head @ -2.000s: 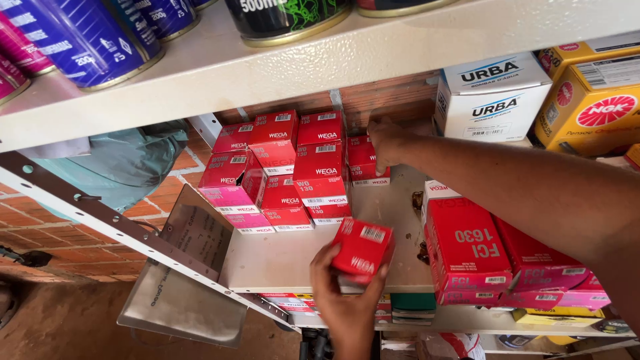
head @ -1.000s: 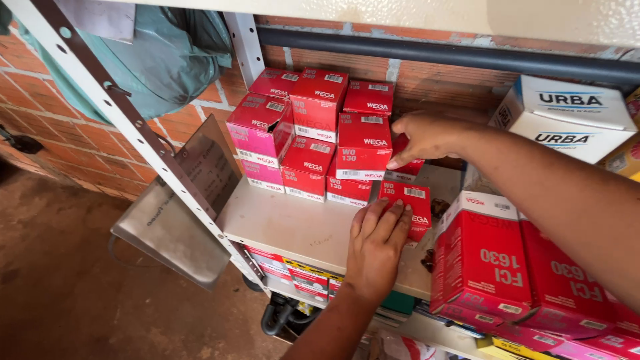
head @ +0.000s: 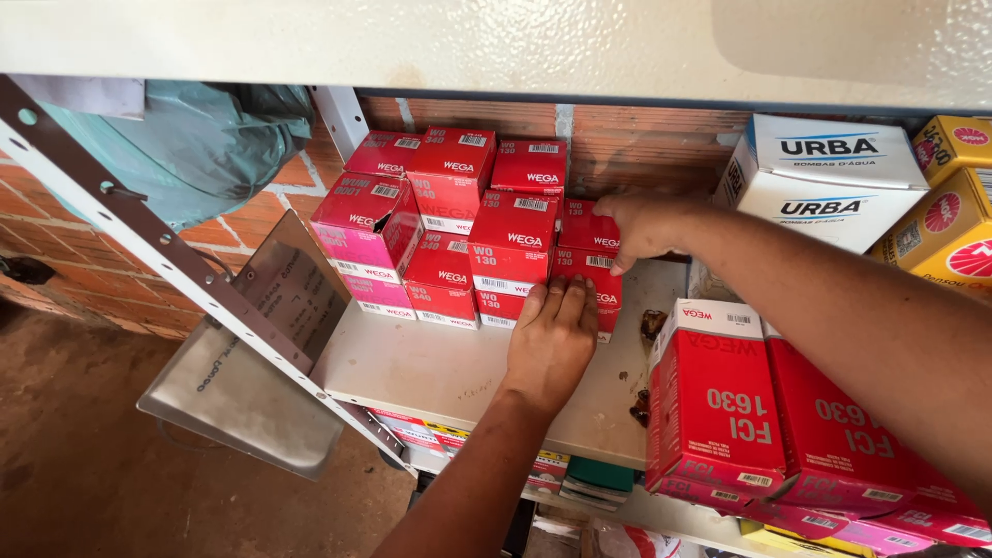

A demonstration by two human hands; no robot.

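Small red Wega filter boxes [head: 514, 232] stand in stacked rows on a pale metal shelf [head: 403, 364]. My left hand [head: 552, 329] lies with its fingers over the top edge of the front right box [head: 608, 298], against the neighbouring stack. Behind that box is another red box [head: 587, 225], and my right hand [head: 643, 225] touches its right side with bent fingers. Part of the front box is covered by my left hand. Pink-sided Wega boxes [head: 364, 225] form the left end of the group.
Large red fuel filter boxes [head: 717, 403] stand at the right, with white Urba boxes [head: 837, 178] and yellow NGK boxes [head: 945, 217] behind. Dark brown residue [head: 651, 325] marks the shelf. A perforated upright [head: 178, 256] borders the left; another shelf [head: 496, 39] hangs overhead.
The red box that my left hand held out in front of the shelf two seconds ago now stands at the right end of the small boxes. The view has shifted.
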